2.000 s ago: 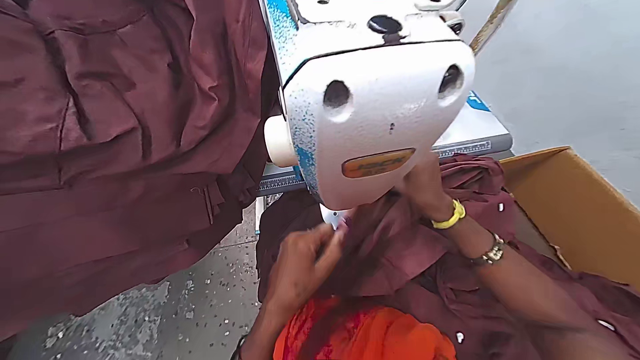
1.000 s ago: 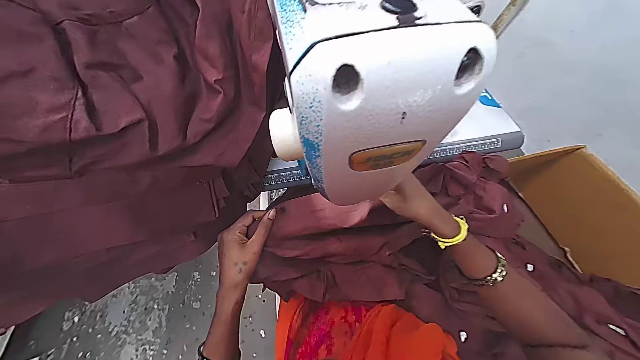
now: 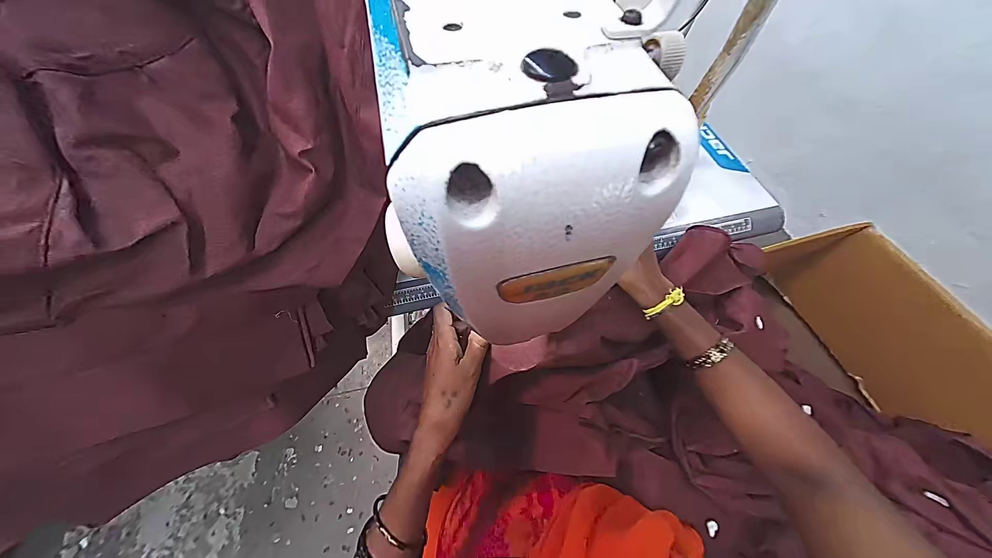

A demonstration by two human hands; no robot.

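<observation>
The white head of a Jack sewing machine fills the upper middle and covers the needle area. My left hand is at its lower left edge, thumb and fingers on the maroon cloth that hangs over my lap; the fingertips are partly hidden. My right hand reaches behind the machine head on the right, resting at the same cloth, its fingers out of sight. A yellow band and a metal bracelet are on the right wrist.
More maroon cloth hangs down at the left, beside the machine. An open cardboard box stands at the right, with cloth along its near edge. The machine bed shows a ruler strip. Grey speckled floor lies below.
My left hand has moved from beside the bed edge at the left to the machine head's lower left edge. The right hand remains near the head's right side.
</observation>
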